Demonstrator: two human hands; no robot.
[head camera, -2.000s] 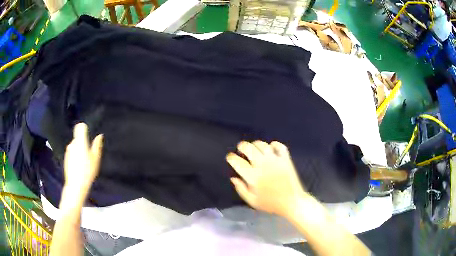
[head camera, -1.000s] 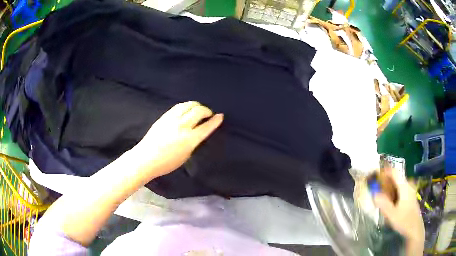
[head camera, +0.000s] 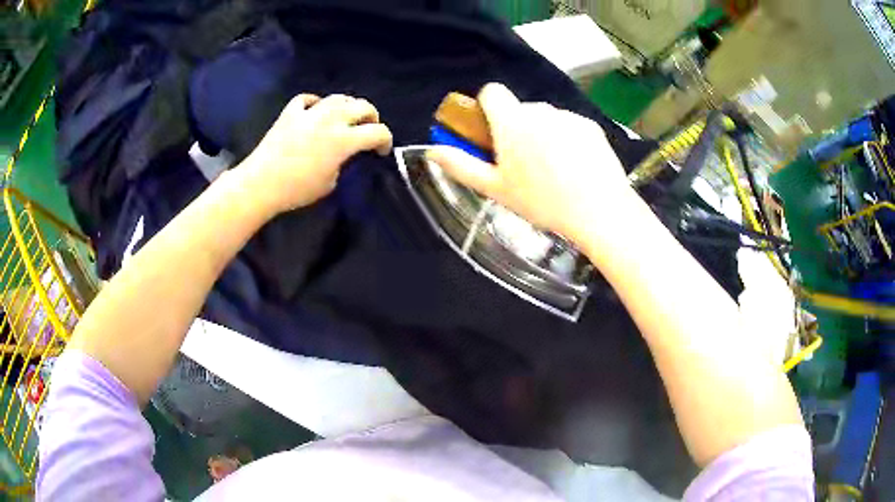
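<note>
A black garment (head camera: 432, 343) covers most of the pressing table. My right hand (head camera: 550, 167) is closed on the brown wooden handle of the steam iron (head camera: 491, 235). The iron lies on the garment with its tip pointing up and left, towards my left hand. The blue steam button (head camera: 459, 142) shows beside the handle, near my thumb. My left hand (head camera: 319, 147) is on the garment just left of the iron's tip, with its fingers bent. Whether its fingertips pinch the cloth cannot be told.
Bunched dark cloth (head camera: 128, 108) lies at the left, with a smooth navy padded form (head camera: 240, 93) beside it. The white table cover (head camera: 304, 377) shows at the near edge. A yellow wire basket (head camera: 29, 324) stands at lower left. Yellow and black hose lines (head camera: 687, 147) run behind the iron.
My right hand has brought the iron from the table's right end onto the middle of the garment. My left hand is now further up and left in the view, which has turned.
</note>
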